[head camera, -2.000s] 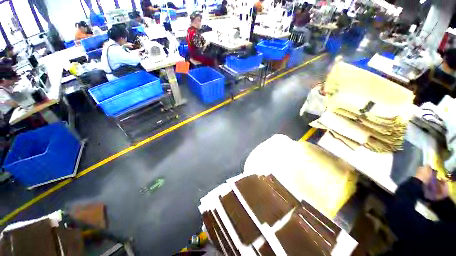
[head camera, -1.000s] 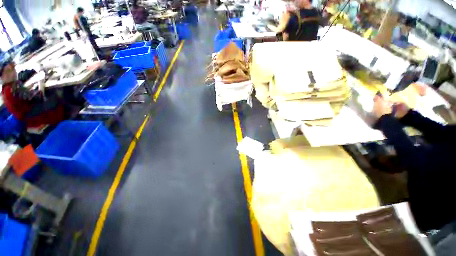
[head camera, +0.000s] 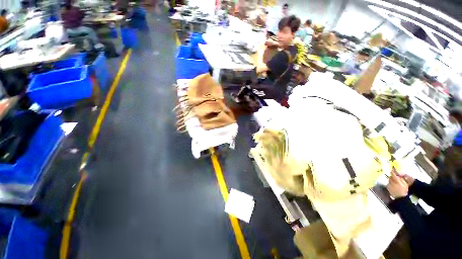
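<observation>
Neither of my hands is in view. Nearest at the right, a pile of pale yellow panels with dark strap pieces on top lies on a table, its lower sheets hanging over the front edge. Ahead in the aisle, a slumped heap of tan-brown panels lies on white material on a low support, with thin strips dangling at its left side. The image is blurred and overexposed in places.
Another person's hands and dark sleeves are beside the yellow pile. A person in dark clothing is behind the brown heap. A white sheet lies on the yellow floor line. Blue bins line the left side.
The view has moved forward along the aisle and turned right. The brown heap is nearer. The brown pieces on white sheets seen earlier at the bottom have left the picture.
</observation>
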